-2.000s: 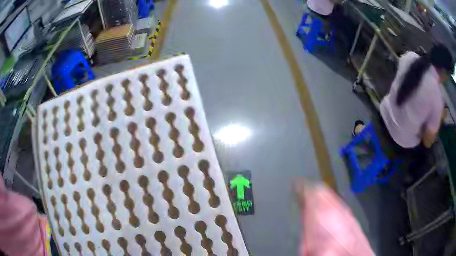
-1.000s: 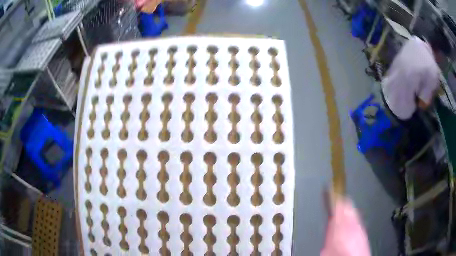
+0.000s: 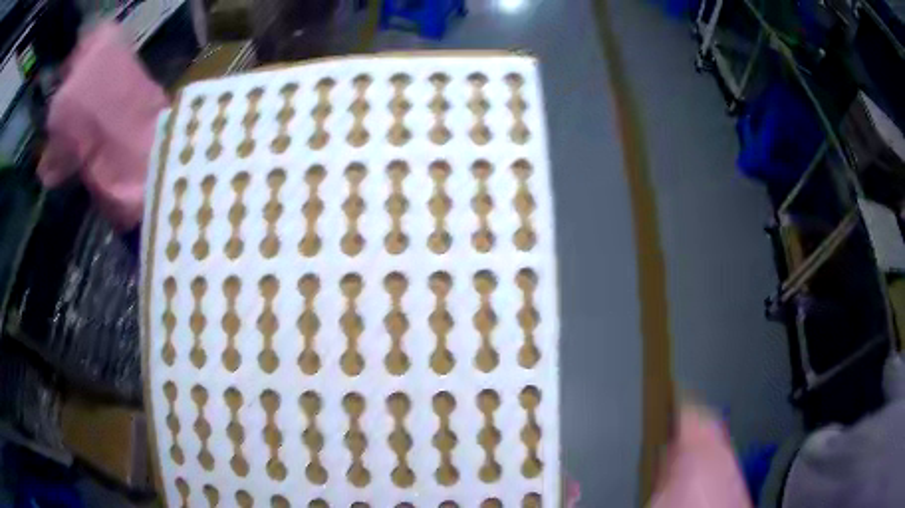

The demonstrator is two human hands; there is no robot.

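A large white foam tray (image 3: 377, 263) with rows of dumbbell-shaped cutouts and a brown edge fills the middle of the view. Its lower end is cut off by the frame. My left hand is not in view; what supports the tray is hidden. A small pink patch shows at the tray's lower right edge, too little to identify. My right hand (image 3: 698, 415) is small and blurred at the lower right, at the end of a pink sleeve, apart from the tray. Its fingers cannot be made out.
A person in pink (image 3: 104, 124) is at the upper left beside dark stacked items. A grey-clothed person (image 3: 853, 471) is cut off at the lower right. Blue stools (image 3: 784, 129) and metal frames line the right. Grey floor (image 3: 595, 258) with a brown-yellow line (image 3: 650, 298) runs ahead.
The surroundings have shifted as I moved along the aisle. The tray has turned squarer to view since the oldest frame, then shifted slightly left and up. The pink-clothed person now shows at left.
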